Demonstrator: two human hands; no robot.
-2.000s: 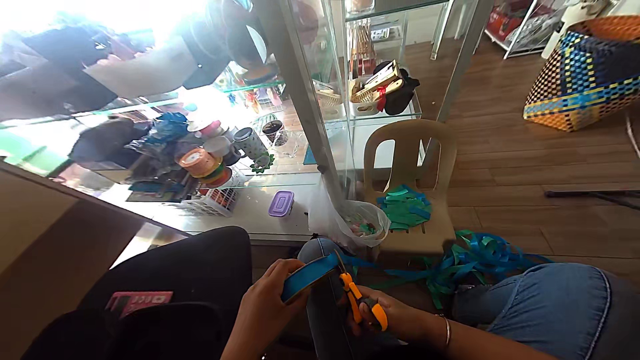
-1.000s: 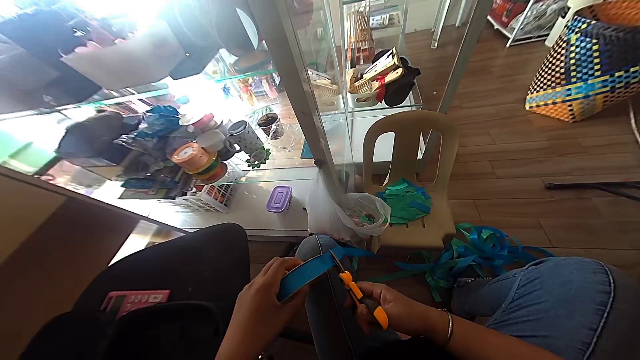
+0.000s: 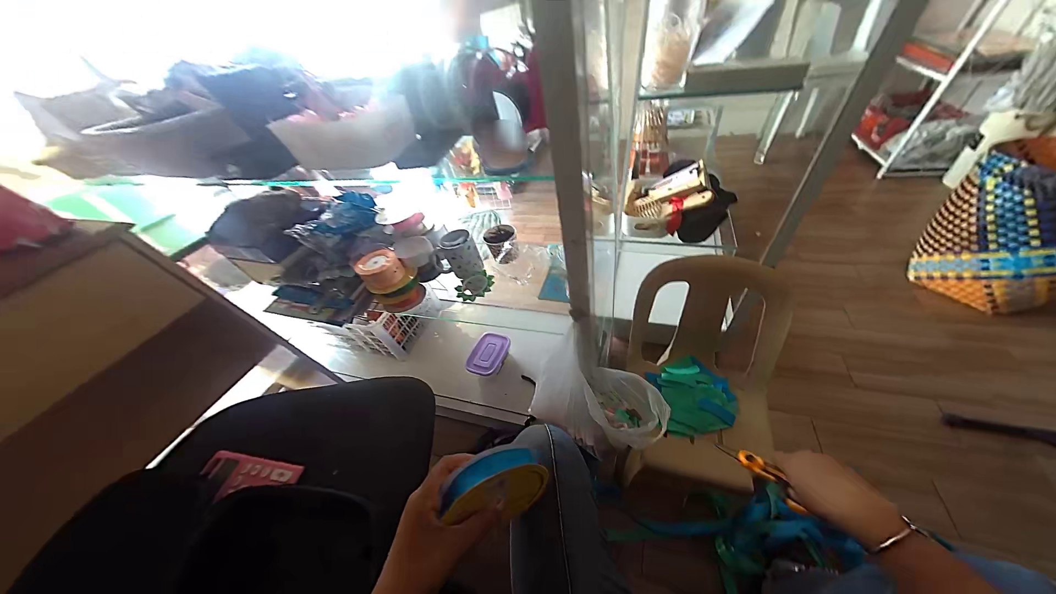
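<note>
A spool of blue ribbon (image 3: 495, 483) with a yellow side is held in my left hand (image 3: 441, 516) above my left thigh. My right hand (image 3: 833, 495) holds orange-handled scissors (image 3: 763, 469), their tips pointing up and left near the front of a beige plastic chair (image 3: 705, 470). Cut green and blue ribbon pieces (image 3: 697, 400) lie in a pile on the chair seat. Below the right hand and scissors is a tangle of long blue and green ribbon (image 3: 763, 528). A white plastic bag (image 3: 569, 396) with small scraps inside hangs beside the chair.
A glass display cabinet (image 3: 569, 165) holds ribbon spools (image 3: 384, 272), cups and bags. A purple-lidded container (image 3: 488, 355) sits on its base. On the left, a pink calculator (image 3: 252, 474) lies on a black seat. A woven basket (image 3: 990, 239) stands on the floor at right.
My right hand has moved right with the scissors, away from the spool, to the chair's front. The spool in my left hand now shows its yellow side. The view has shifted.
</note>
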